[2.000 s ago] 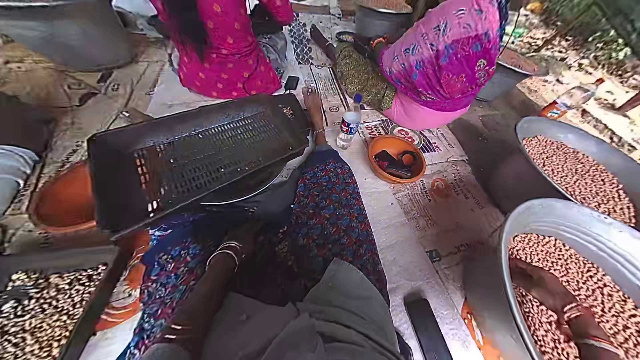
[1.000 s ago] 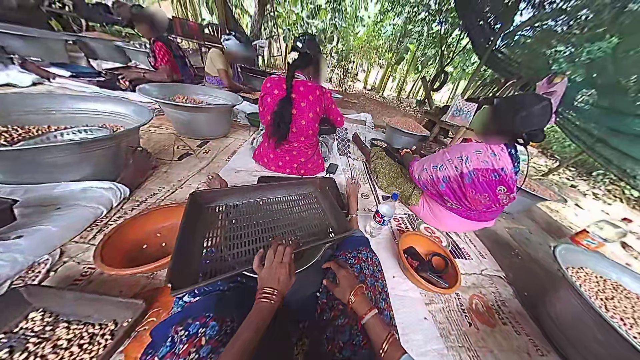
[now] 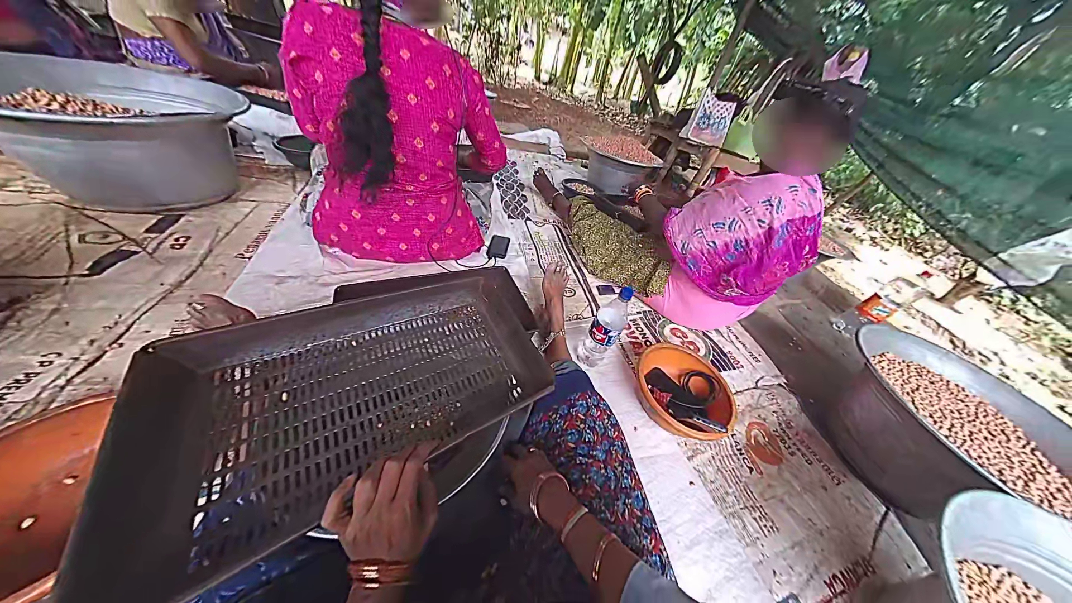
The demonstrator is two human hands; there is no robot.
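Note:
A dark slotted metal tray [image 3: 335,402] lies tilted across my lap, over a round metal basin [image 3: 477,461] that shows only at its rim. My left hand [image 3: 385,502] grips the tray's near edge, fingers over the rim. Beside the basin, my right hand [image 3: 536,481] rests low near the flowered skirt [image 3: 595,452]; its fingertips are in shadow, so whether it holds anything cannot be told. A few small pale bits sit on the tray's slots.
An orange bowl [image 3: 727,410] with dark items and a plastic bottle [image 3: 605,328] stand right of my leg. Metal tubs of nuts [image 3: 871,402] are at right, another tub [image 3: 117,159] at upper left. An orange basin [image 3: 50,486] is at left. Two people [image 3: 394,142] [image 3: 741,234] sit ahead.
My right hand has come from the nut tub at the right to my lap. My left hand has moved from my lap onto the tray's near edge. The view has tilted strongly.

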